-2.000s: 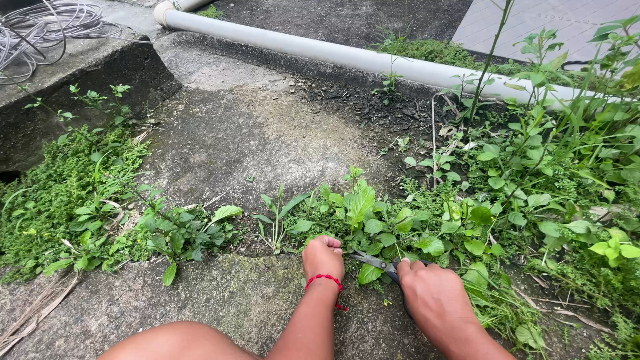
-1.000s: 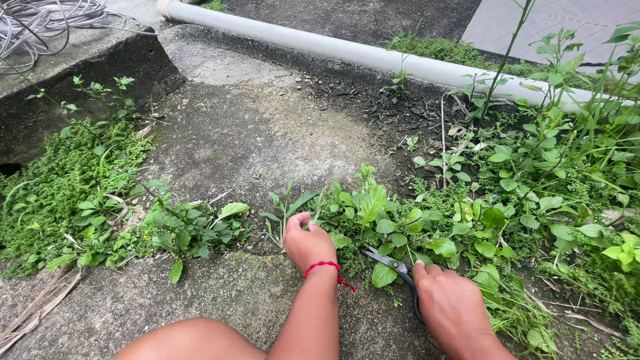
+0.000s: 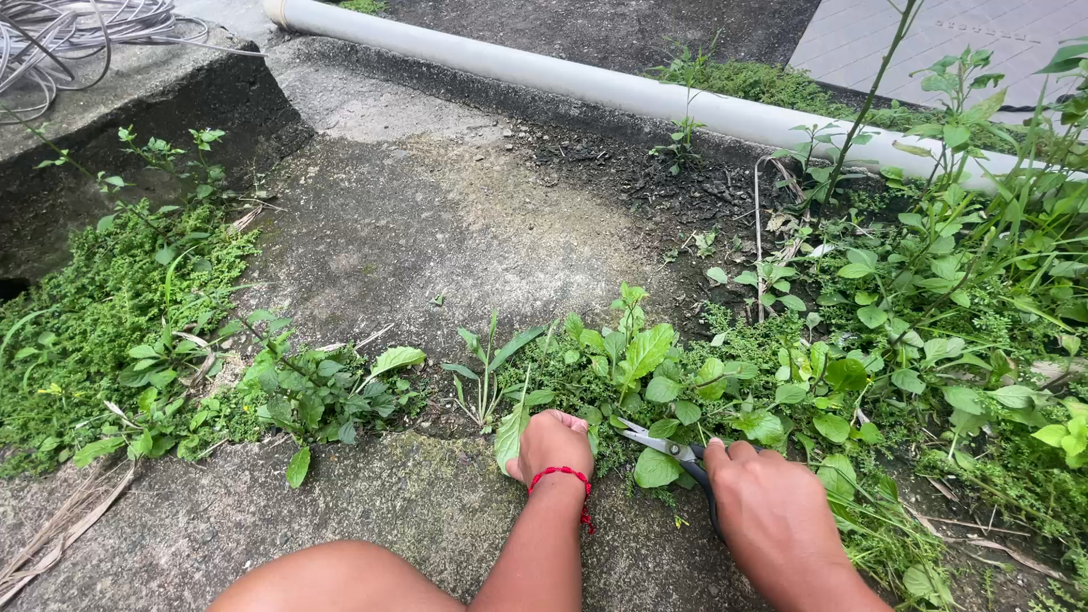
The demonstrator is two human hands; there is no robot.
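My left hand (image 3: 554, 446), with a red braided bracelet at the wrist, is closed around a green leaf (image 3: 511, 438) that sticks out on its left side. My right hand (image 3: 769, 501) grips the dark handles of a pair of scissors (image 3: 671, 448). The scissor blades are slightly apart and point left toward my left hand, among low leafy weeds (image 3: 650, 353). A narrow-leaved plant (image 3: 486, 374) grows just beyond my left hand. The fingertips of my left hand are partly hidden.
A white plastic pipe (image 3: 544, 72) crosses the back. Coiled cable (image 3: 59, 42) lies on a concrete block (image 3: 195, 102) at the upper left. More weeds (image 3: 110, 314) grow at left, and taller ones (image 3: 960, 246) at right. My bare knee (image 3: 331, 582) shows at the bottom.
My left hand, near the scissor tips two seconds ago, moved left and up, and is now lower, with a leaf showing in it. The scissors remain in my right hand.
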